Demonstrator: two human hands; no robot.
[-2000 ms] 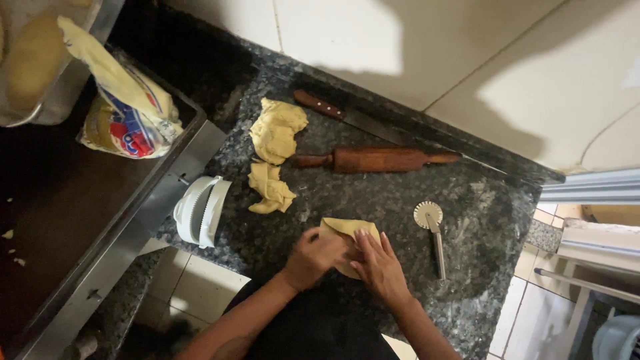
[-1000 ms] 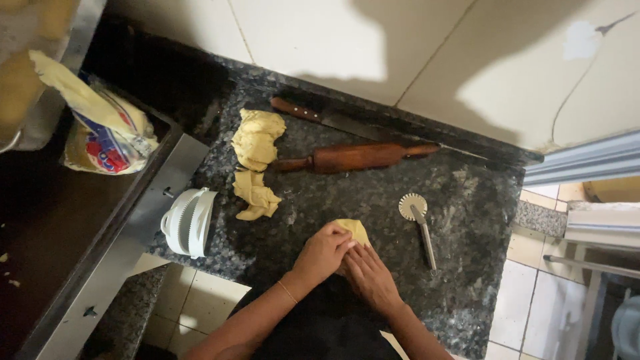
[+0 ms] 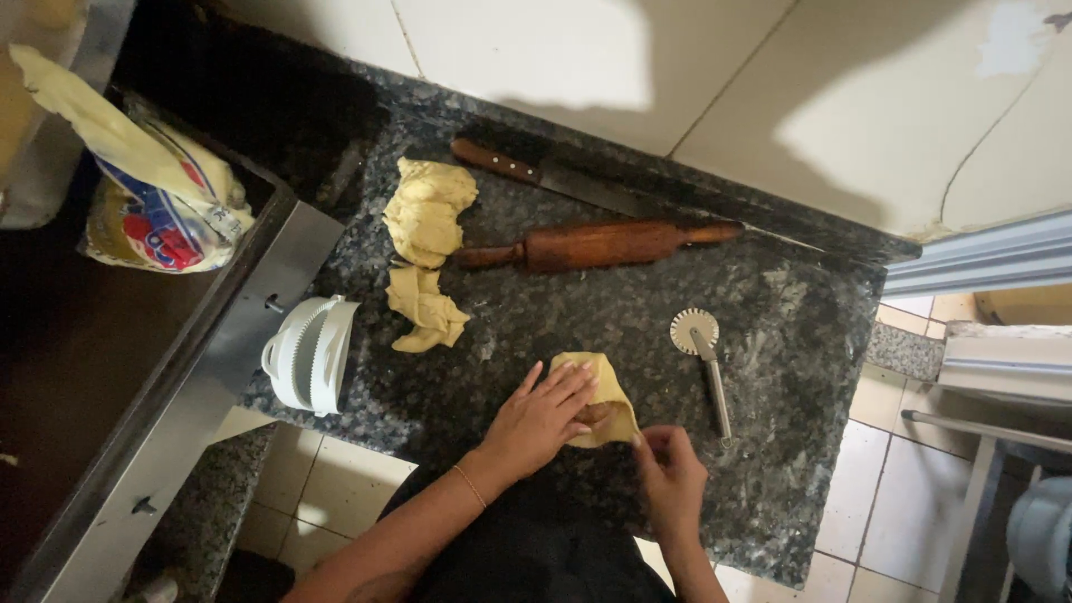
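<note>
A thin piece of rolled dough (image 3: 615,402) lies on the dark granite counter in front of me, with some brownish filling on it. My left hand (image 3: 540,414) rests over its left part, fingers spread across the dough. At the dough's lower right corner, my right hand (image 3: 670,469) pinches the edge between thumb and finger. A fluted pastry wheel (image 3: 694,332) lies to the right of the dough. Farther back are a wooden rolling pin (image 3: 603,246), a lump of dough (image 3: 429,209) and crumpled dough scraps (image 3: 425,308).
A wooden-handled knife (image 3: 498,161) lies along the backsplash. At the counter's left edge sits a white plastic dough press (image 3: 310,356), partly open. Beyond it, an opened printed plastic package (image 3: 167,209) stands on a dark metal-edged surface (image 3: 209,327). A tiled wall borders the back.
My hands, together over the dough a second ago, have moved apart. The dough now shows more of its surface and the filling, with my right hand at its corner.
</note>
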